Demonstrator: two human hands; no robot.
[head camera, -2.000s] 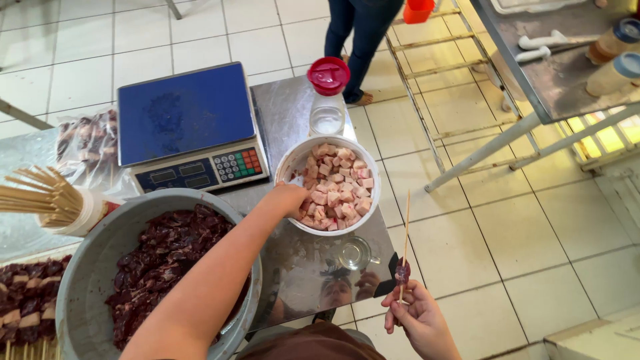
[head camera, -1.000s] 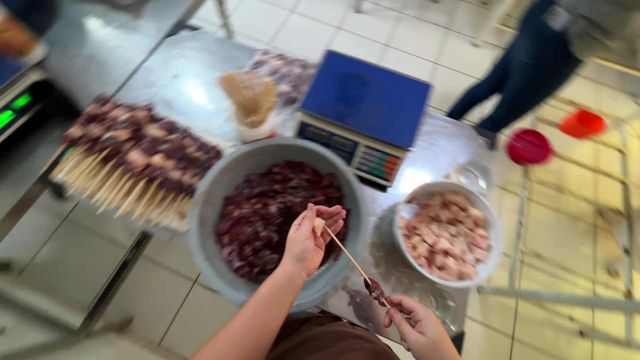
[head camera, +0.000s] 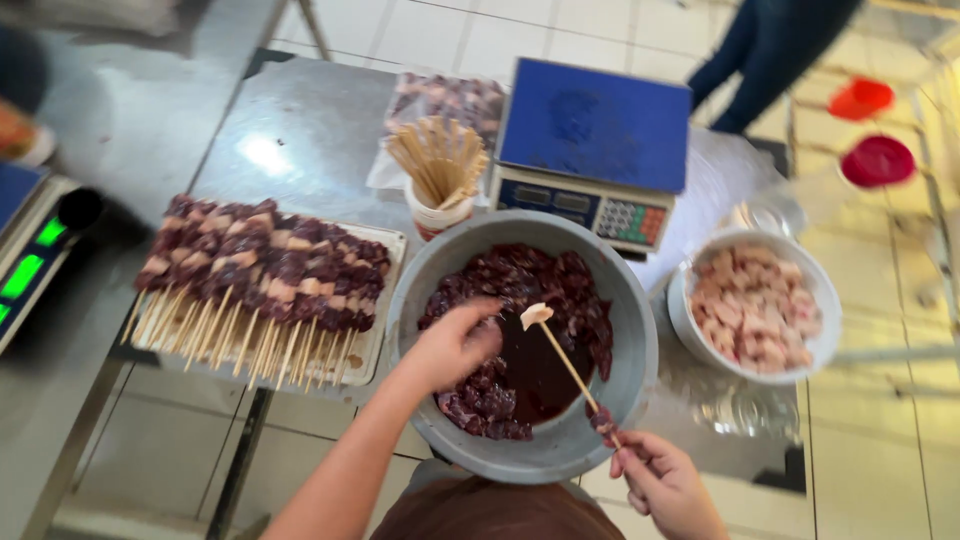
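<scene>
My right hand (head camera: 656, 476) grips a wooden skewer (head camera: 568, 361) near its lower end. Dark red meat (head camera: 602, 421) sits on the skewer just above the fingers, and a pale cube of fat or meat (head camera: 535, 316) is on its upper tip. My left hand (head camera: 457, 345), somewhat blurred, is over the left part of a grey basin (head camera: 645, 352) of dark meat pieces; whether its fingers touch the meat or hold a piece, I cannot tell. A white tub (head camera: 827, 289) of pale cubes (head camera: 750, 307) stands right of the basin.
Loaded skewers (head camera: 262, 262) lie on a white tray (head camera: 390, 240) at left. Behind the basin stand a container of bare skewers (head camera: 437, 169), a bag of meat (head camera: 446, 101) and a blue-topped scale (head camera: 596, 124). A glass bowl (head camera: 750, 412) is below the tub. A person's legs (head camera: 765, 60) are beyond the table.
My left hand has gone from the tub of pale cubes to the basin. A pale cube is now on the skewer's tip. The view has swung left, showing the loaded tray.
</scene>
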